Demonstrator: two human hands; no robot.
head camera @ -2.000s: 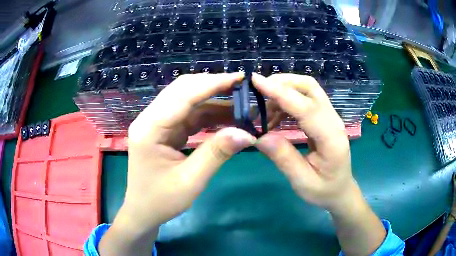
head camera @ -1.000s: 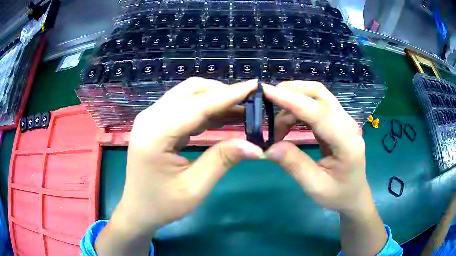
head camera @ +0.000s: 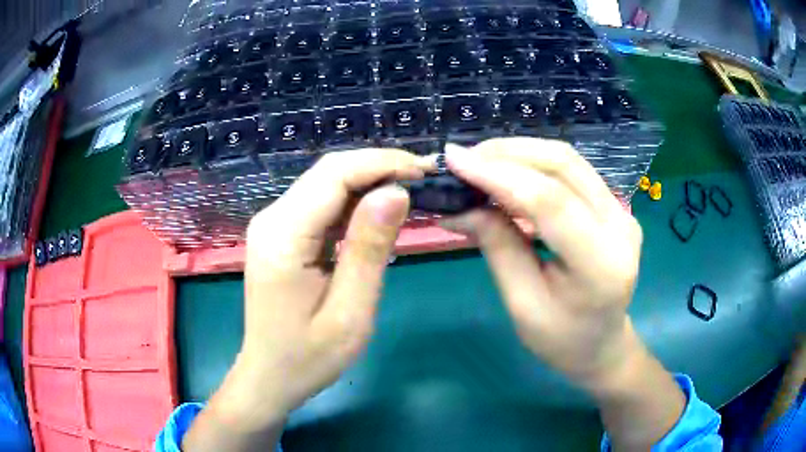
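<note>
My left hand [head camera: 323, 274] and my right hand [head camera: 552, 256] hold a black square watch case [head camera: 439, 194] between them, above the front edge of the tray stack. The case is tilted nearly flat and its ends are covered by my fingertips. Whether a black ring sits on it cannot be told. Several thin black rings lie on the green mat at the right, one [head camera: 703, 302] apart from the others. The clear blister tray stack [head camera: 190, 207] holds rows of black cases with small pale centre marks.
A red-orange ribbed tray [head camera: 102, 327] lies at the left with several small black pieces [head camera: 58, 247] at its top edge. Yellow-orange bits [head camera: 650, 188] lie right of the stack. Another filled tray [head camera: 769, 177] and a yellowish frame [head camera: 735, 78] are at the far right.
The case has turned from edge-on upright to nearly flat, and my left thumb has moved up and left. The separate ring at right first shows one second ago.
</note>
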